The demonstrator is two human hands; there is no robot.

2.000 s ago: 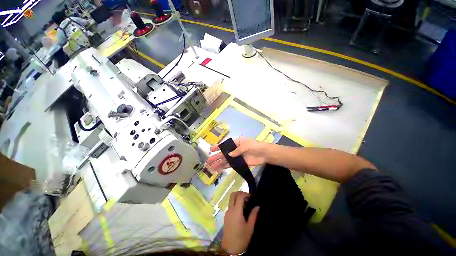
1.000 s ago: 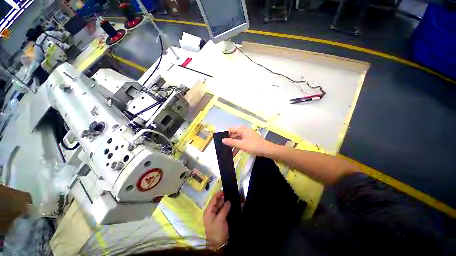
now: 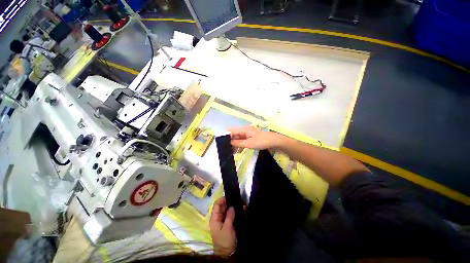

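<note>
A narrow black strip (image 3: 228, 167), the folded end of a black garment piece (image 3: 270, 200), stands out straight over the yellow-taped bed plate. My right hand (image 3: 250, 137) pinches its top end, where a small white patch shows at the edge. My left hand (image 3: 223, 228) grips the strip lower down, near the bottom of the picture, with fingers partly hidden by the cloth. The rest of the black piece hangs wide and limp toward my lap and merges with my dark sleeve.
The white machine head (image 3: 113, 169) with its round red sign is at left, with yellow clamp blocks (image 3: 200, 186) beside it. A red-and-black tool (image 3: 309, 93) with a cord lies on the white table. A screen (image 3: 214, 15) stands behind. Crinkled clear plastic (image 3: 54, 192) lies left.
The strip end, first slanted and curled over my right fingers, is now stretched flatter and more upright between both hands. The view has shifted, so the machine sits further left.
</note>
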